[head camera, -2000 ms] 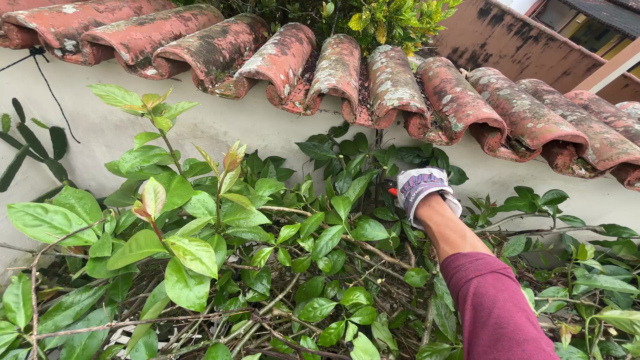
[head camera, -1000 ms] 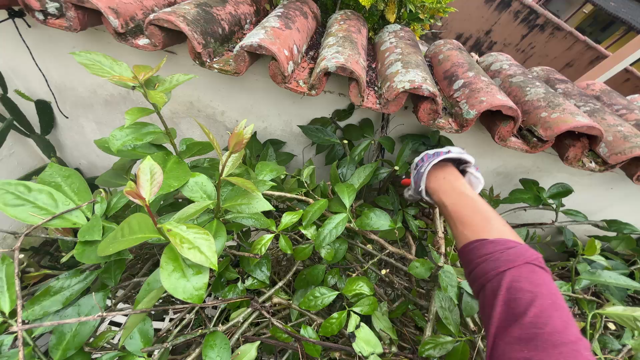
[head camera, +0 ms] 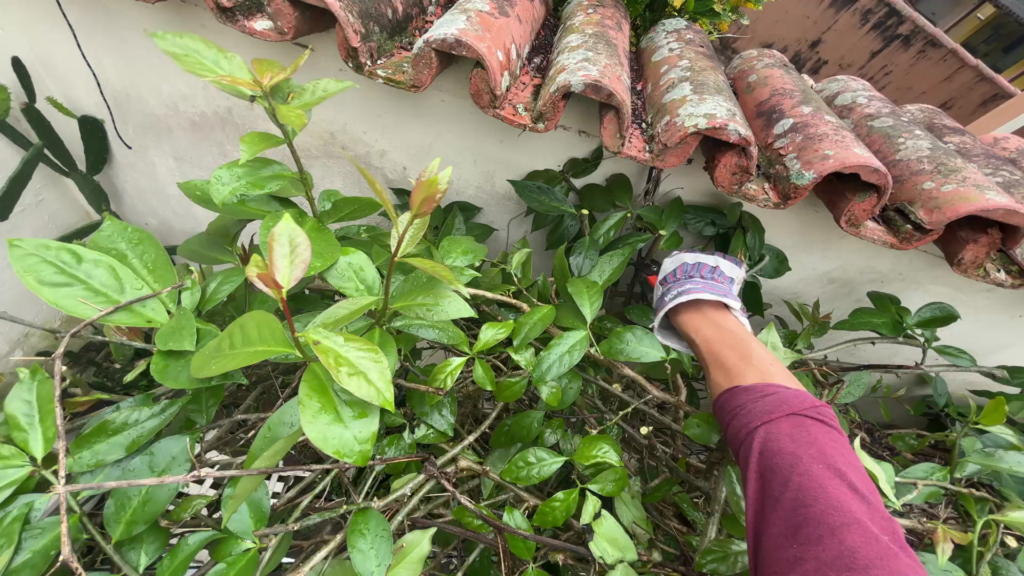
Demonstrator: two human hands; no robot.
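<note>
My right hand [head camera: 698,292], in a striped work glove below a maroon sleeve, reaches into the shrub close to the wall. A small piece of a red tool [head camera: 652,280] shows at the glove's left edge; its kind and the rest of it are hidden by the glove and leaves. My fingers are hidden too, so how they hold the tool does not show. Glossy green leaves [head camera: 560,354] and thin stems surround the glove. My left hand is out of view.
A row of weathered clay roof tiles [head camera: 694,88] caps the pale wall [head camera: 400,132] above the shrub. Bare branches [head camera: 200,474] cross low at the left. A cactus [head camera: 60,144] stands at the far left. A tall leafy shoot [head camera: 292,152] rises left of centre.
Between one second ago and now, little has plainly changed; the gloved right hand stays among the leaves by the wall. The view has shifted somewhat.
</note>
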